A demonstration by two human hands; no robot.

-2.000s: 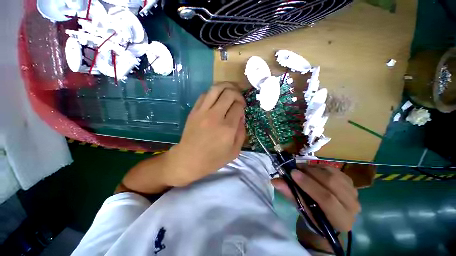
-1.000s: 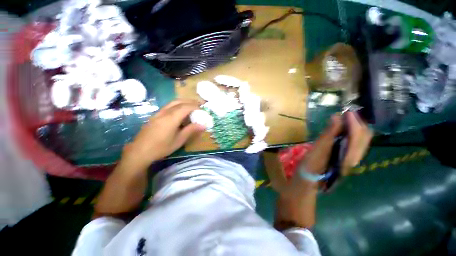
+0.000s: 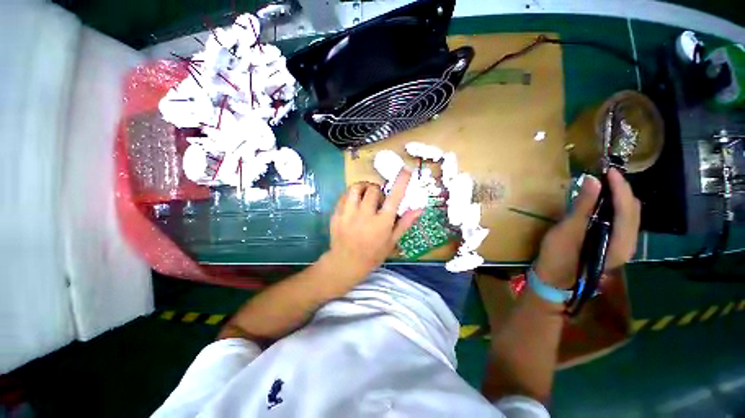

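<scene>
The green circuit board panel (image 3: 426,232) lies near the mat's front edge. White discs (image 3: 464,206) with leads fringe its top and right side. My left hand (image 3: 365,222) is at the panel's left edge, index finger and thumb spread around a white disc; whether they grip it is unclear. My right hand (image 3: 590,233) is shut on the black soldering iron (image 3: 598,237), held upright to the right of the mat. Its metal front end reaches over the round tan tip cleaner (image 3: 651,122), which has silvery shavings inside.
A black fan (image 3: 392,106) stands behind the panel. A pile of wired white discs (image 3: 237,106) lies at left by pink-red bubble wrap (image 3: 131,192) and thick white foam (image 3: 102,180). A thin green strip (image 3: 533,215) lies on the tan mat (image 3: 523,163). A cardboard box (image 3: 608,322) is below the bench.
My right hand has moved the soldering iron from the panel rightward to the tip cleaner. My left hand stays at the panel's left side, its fingers now over the discs. The view has shifted.
</scene>
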